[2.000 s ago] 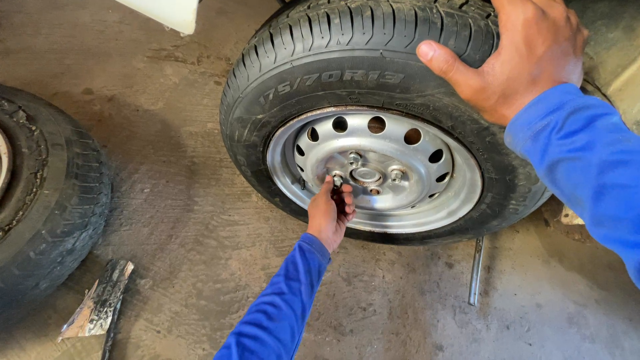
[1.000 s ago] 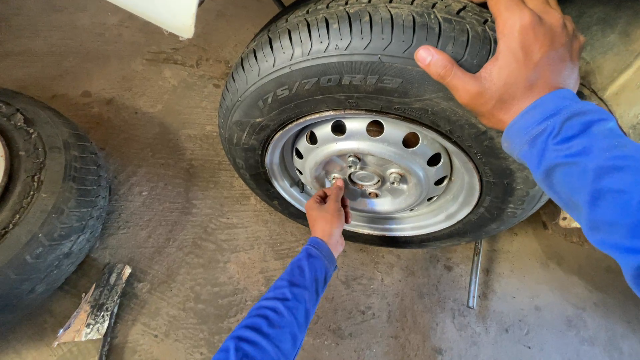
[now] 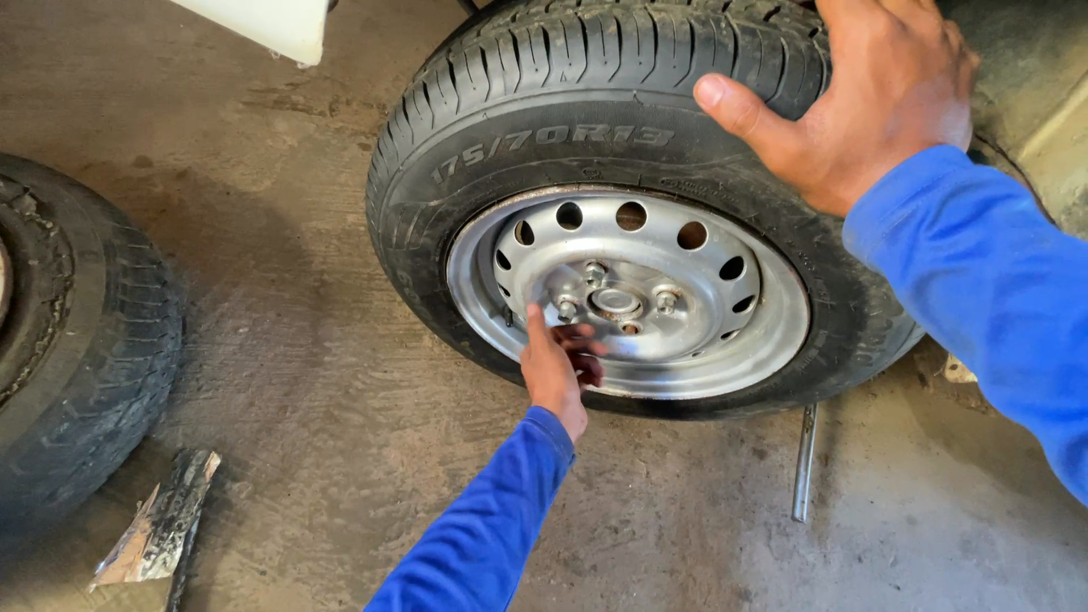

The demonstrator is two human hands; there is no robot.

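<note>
A car tire (image 3: 544,140) on a silver steel wheel rim (image 3: 654,374) stands upright, slightly tilted. Three lug nuts show around the hub: a left one (image 3: 567,310), an upper one (image 3: 594,272) and a right one (image 3: 667,301). The lower stud hole (image 3: 631,327) shows no nut. My left hand (image 3: 561,361), a little blurred, is just below the left nut with its fingers apart, and I see nothing in it. My right hand (image 3: 884,102) rests spread on the tire's upper right tread, its fingertips partly cut off by the top edge.
A second, worn tire (image 3: 93,331) lies at the left on the concrete floor. Near it is a torn, dirty strip of material (image 3: 166,527). A metal bar (image 3: 804,463) sticks out from under the wheel. A white panel corner (image 3: 280,25) hangs at the top left.
My left hand was at the left lug nut with its fingers on it; it has let go and moved slightly down from it. My right hand has stayed on the tire.
</note>
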